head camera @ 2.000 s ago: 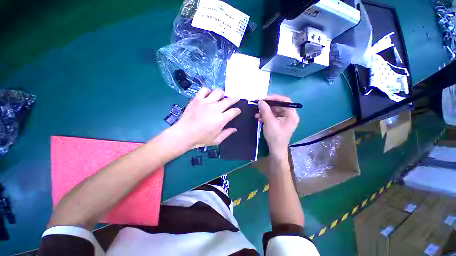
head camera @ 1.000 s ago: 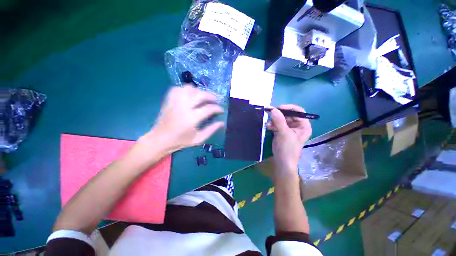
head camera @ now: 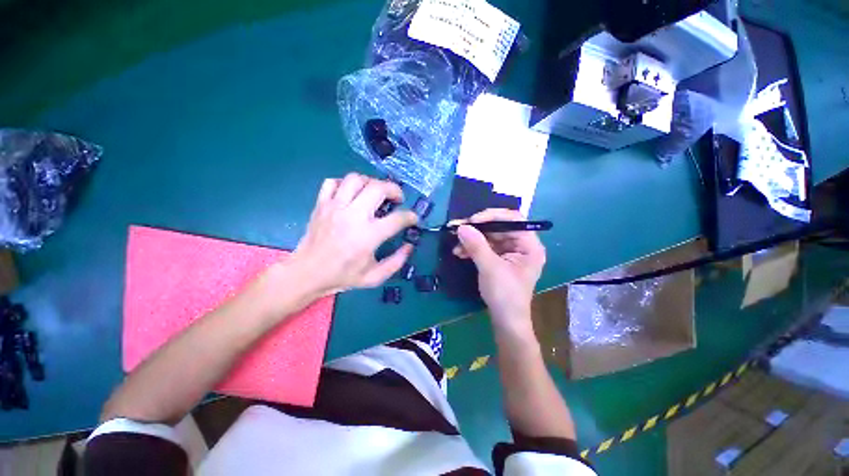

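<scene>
My right hand (head camera: 507, 265) holds thin black tweezers (head camera: 507, 226), their tip pointing left at a small black part (head camera: 413, 236). My left hand (head camera: 349, 232) is beside that part, thumb and fingers around its left side; whether they grip it is hard to tell. Several more small black parts (head camera: 426, 283) lie on the green bench just below and above. The adhesive pad sheet (head camera: 504, 139), white at the top and black below, lies under and behind my right hand.
A clear parts bag (head camera: 396, 116) and white metal box (head camera: 605, 98) stand beyond the sheet. A red foam mat (head camera: 223, 302) lies under my left forearm. A black tray (head camera: 759, 191) with white scraps is right; an open carton (head camera: 633, 325) is below the bench edge. Another bag (head camera: 42, 181) is left.
My right hand has brought the tweezers left from the sheet to a small black part. My left hand has moved from above the sheet's left side down beside the small parts. The view has shifted.
</scene>
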